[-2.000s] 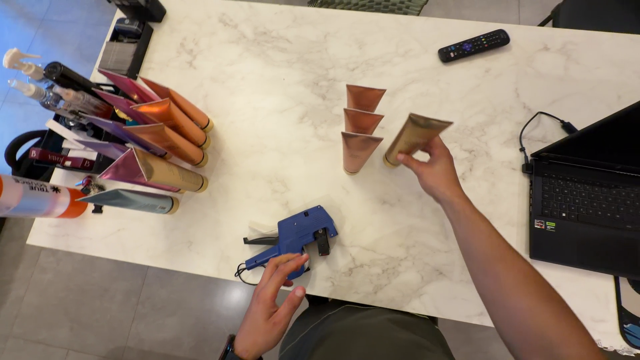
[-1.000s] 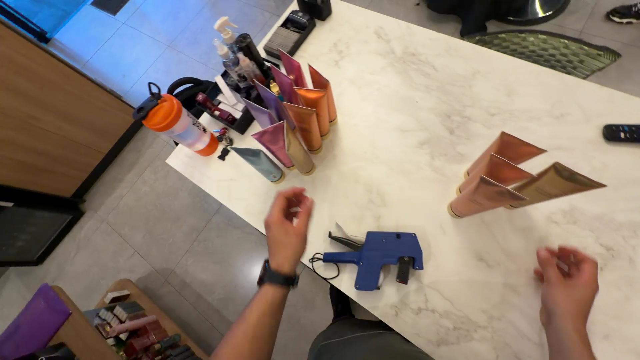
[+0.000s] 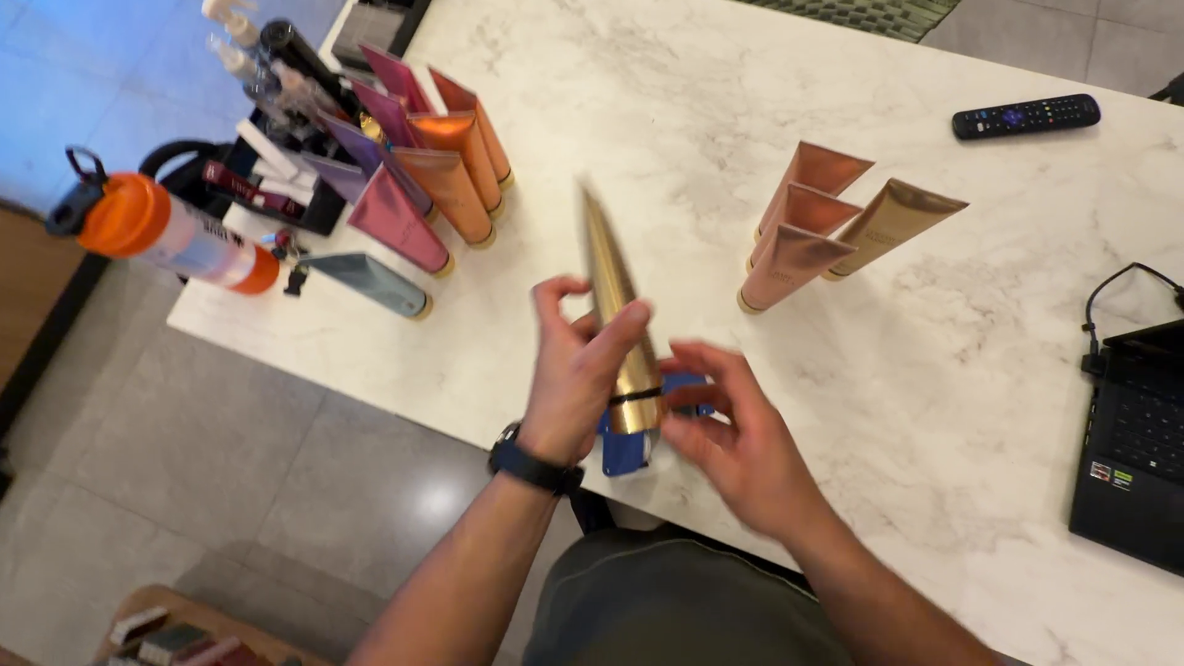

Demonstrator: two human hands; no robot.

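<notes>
My left hand (image 3: 578, 379) is closed around a gold squeeze tube (image 3: 622, 342), which is tilted with its cap end toward me. Close by the cap, my right hand (image 3: 735, 425) has its fingers curled and apart; whether a fingertip touches the tube cannot be told. Under both hands lies a blue price labeling gun (image 3: 625, 452), mostly hidden. To the right stand several pink-copper tubes (image 3: 797, 268) and another gold tube (image 3: 893, 228). On the left are several pink, orange and purple tubes (image 3: 402, 220), with a grey-blue tube (image 3: 370, 282) nearest the table edge.
A shaker bottle (image 3: 176, 231) with an orange lid, spray bottles (image 3: 239, 60) and a black organizer (image 3: 324, 202) crowd the left end of the marble-patterned table (image 3: 925, 388). A remote control (image 3: 1027, 117) lies at the back right. A black laptop (image 3: 1142, 444) sits at the right edge.
My left hand, empty a second ago, now holds a gold tube taken from the left group. My right hand has come in beside it. Two seconds ago it held the gold tube now standing at right.
</notes>
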